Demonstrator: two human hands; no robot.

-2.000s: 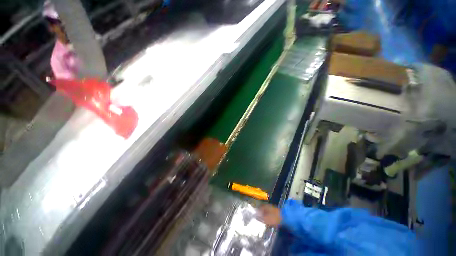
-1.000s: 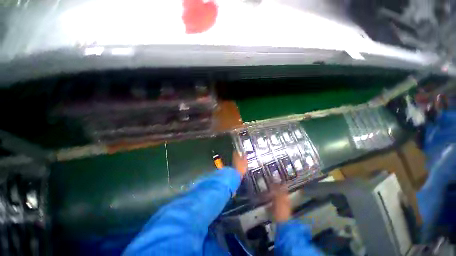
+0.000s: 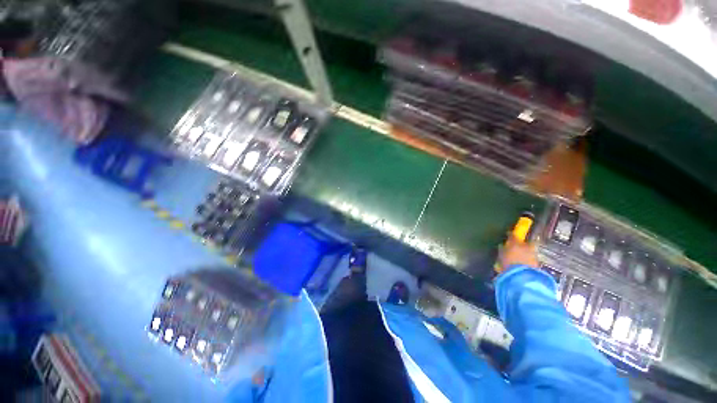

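A clear blister tray (image 3: 605, 275) with two rows of small dark phone assemblies lies on the green bench at the right. The yellow-orange handled tool (image 3: 522, 226), black tip up, is beside its left edge. My right hand (image 3: 517, 256) is at the tool's lower end, by the tray's edge; its grip is unclear. My left sleeve reaches toward the bottom left; a blurred skin-toned patch, perhaps my left hand (image 3: 258, 379), shows near a filled tray (image 3: 196, 323). Whether it touches that tray is unclear.
Another filled blister tray (image 3: 244, 130) lies on the bench at left. Stacked trays (image 3: 479, 110) stand behind the bench. A metal post (image 3: 305, 51) rises at the back. A blue bin (image 3: 291, 256) is beside my body. A person's pink sleeve (image 3: 59, 98) is at upper left.
The view has swung left, showing the floor, blue bin and left trays. My right hand has left the tray's near side for its left edge by the tool. My left hand has left that edge.
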